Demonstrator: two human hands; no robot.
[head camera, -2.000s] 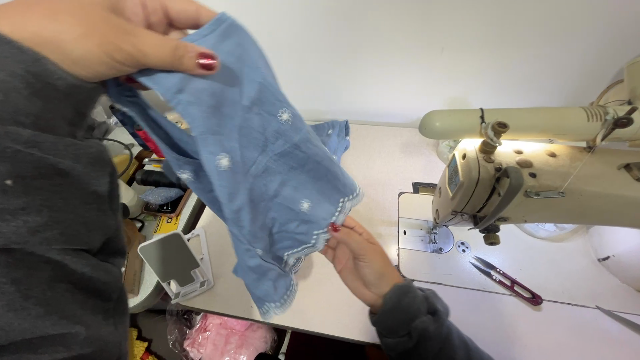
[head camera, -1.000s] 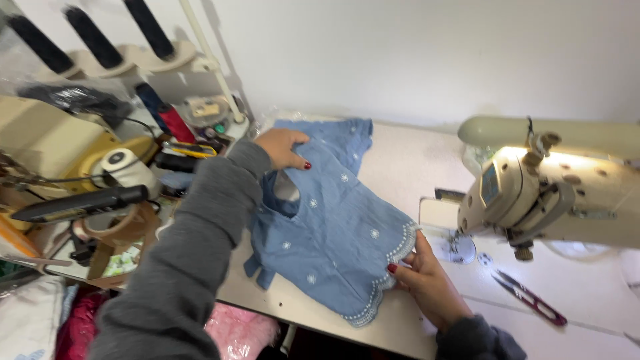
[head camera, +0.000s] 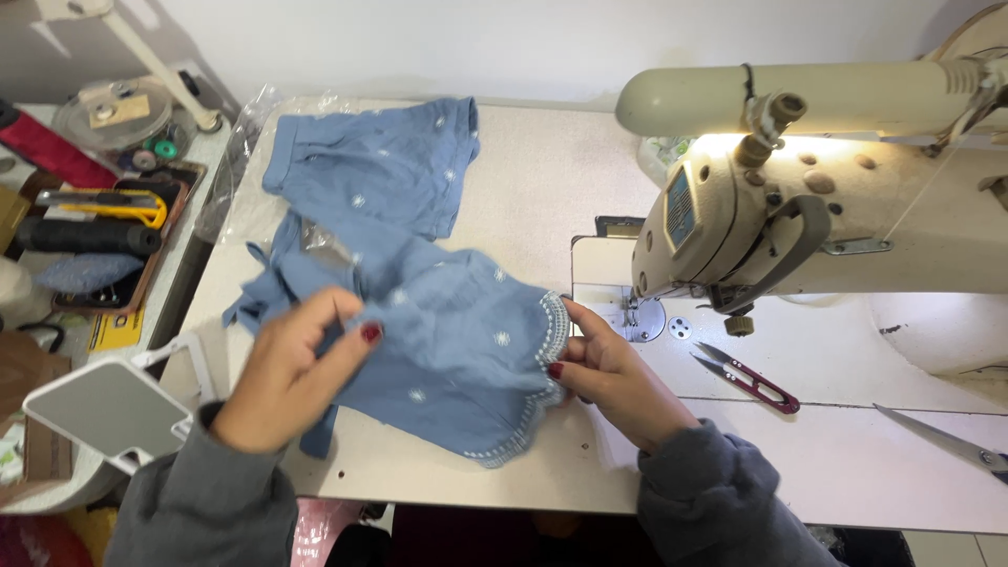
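A blue embroidered garment (head camera: 457, 315) with a white scalloped hem lies on the sewing table (head camera: 535, 213). My left hand (head camera: 303, 366) pinches a fold of its cloth between thumb and fingers, near the neckline; the fingertips are slightly blurred. My right hand (head camera: 618, 374) grips the scalloped edge at the right, thumb on top and fingers partly hidden. Behind the garment lies a second blue embroidered piece with a waistband (head camera: 378, 161), its lower edge next to the first. Both pieces are left of the sewing machine (head camera: 756, 213).
Thread snips (head camera: 748, 378) and scissors (head camera: 937, 437) lie at the right, below the machine head. At the left are a phone stand (head camera: 110, 409), a yellow utility knife (head camera: 110, 206), a red thread cone (head camera: 55, 146) and a round clear container (head camera: 118, 110). Clear plastic (head camera: 236, 173) edges the table.
The garment was held up above the table two seconds ago and now lies on it. My left hand has moved from its upper part toward the table's front edge. My right hand still holds the hem.
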